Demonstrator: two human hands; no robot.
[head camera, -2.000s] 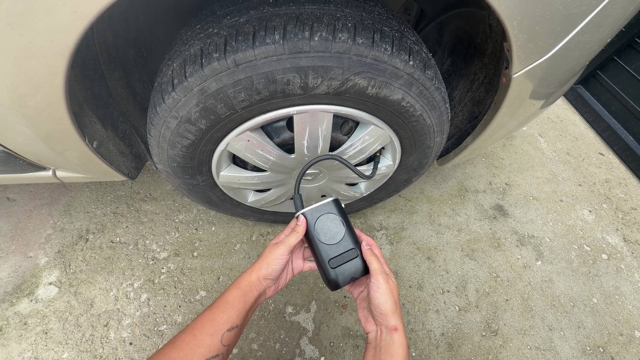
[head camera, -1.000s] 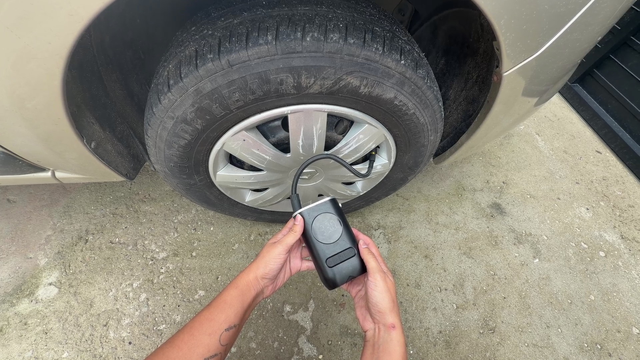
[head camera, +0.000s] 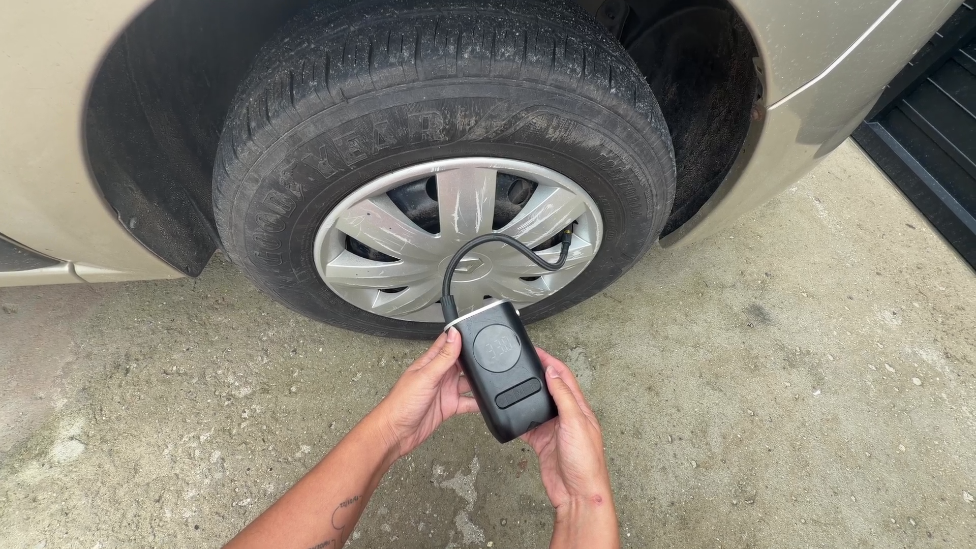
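Observation:
Both hands hold a black portable tire inflator (head camera: 509, 374), tilted, its round display and oval button panel facing up. My left hand (head camera: 427, 396) grips its left side, thumb near the top corner. My right hand (head camera: 568, 427) holds the lower right side, thumb along the edge. A black air hose (head camera: 488, 239) leaves the inflator's top left, curves over the silver hubcap (head camera: 465, 198) and ends at the valve (head camera: 568, 230) on the wheel's right side. Around the hubcap is a black Goodyear tire (head camera: 282, 152), dusty on its tread. Faint digits show on the display.
The beige car body (head camera: 46, 114) surrounds the dark wheel arch (head camera: 145, 137) above and beside the tire. Rough, stained concrete (head camera: 762, 396) lies beneath the hands and wheel. A black slatted metal structure (head camera: 938, 145) stands at the upper right.
Faint digits are visible on the inflator's display now, where none could be made out in the earlier, smaller frames. Both hands keep the same hold.

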